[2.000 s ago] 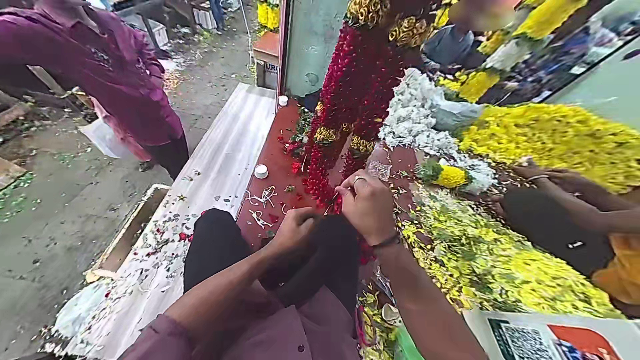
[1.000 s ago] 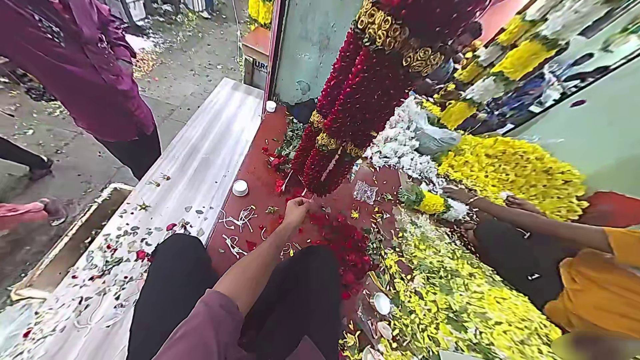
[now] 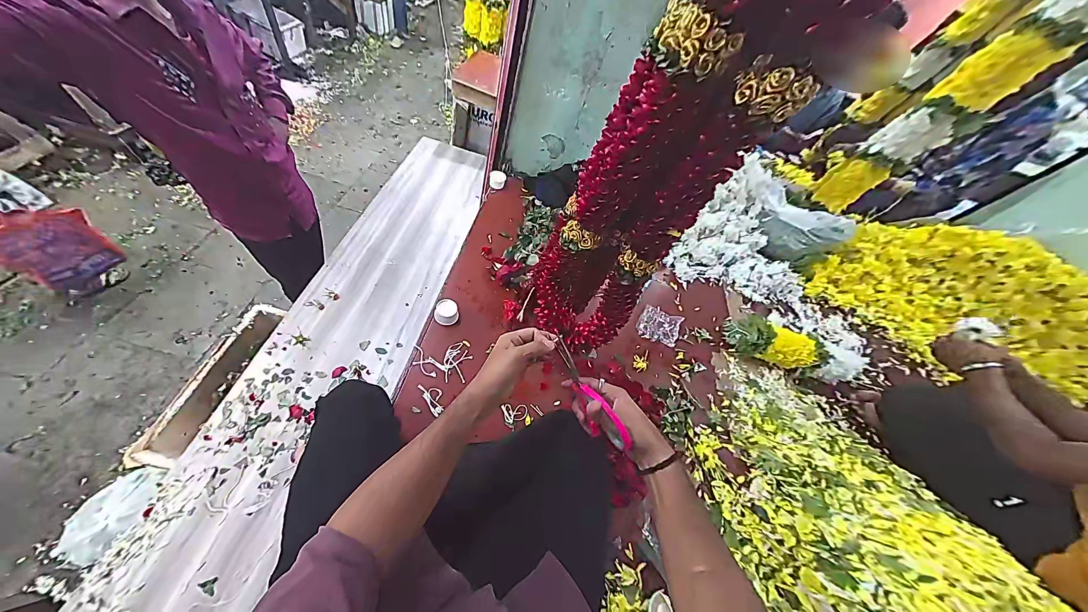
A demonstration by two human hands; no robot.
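Note:
My right hand point(image 3: 616, 416) is closed on the bright pink handles of a pair of scissors point(image 3: 605, 412), whose blades point up and left. My left hand point(image 3: 520, 361) pinches something thin near the blade tips; too small to tell what, perhaps a thread. Just beyond both hands hangs a thick garland of dark red petals point(image 3: 629, 153) with bands of gold rosettes point(image 3: 693, 38). Its lower loop ends close above the scissors. Loose red petals lie under my right hand.
White string pieces point(image 3: 446, 361) and a white cap point(image 3: 446, 312) lie on the red surface. Yellow blossoms point(image 3: 952, 289), white flowers point(image 3: 722, 234) and a clear plastic piece point(image 3: 660, 325) are to the right. Another person's hands point(image 3: 977, 357) are at the yellow heap. A person in a purple shirt point(image 3: 229, 161) stands left.
Pink-handled scissors are now in my right hand, which was out of clear view one second ago. My left hand has stayed near the garland's lower end. A red bundle now shows at the far left.

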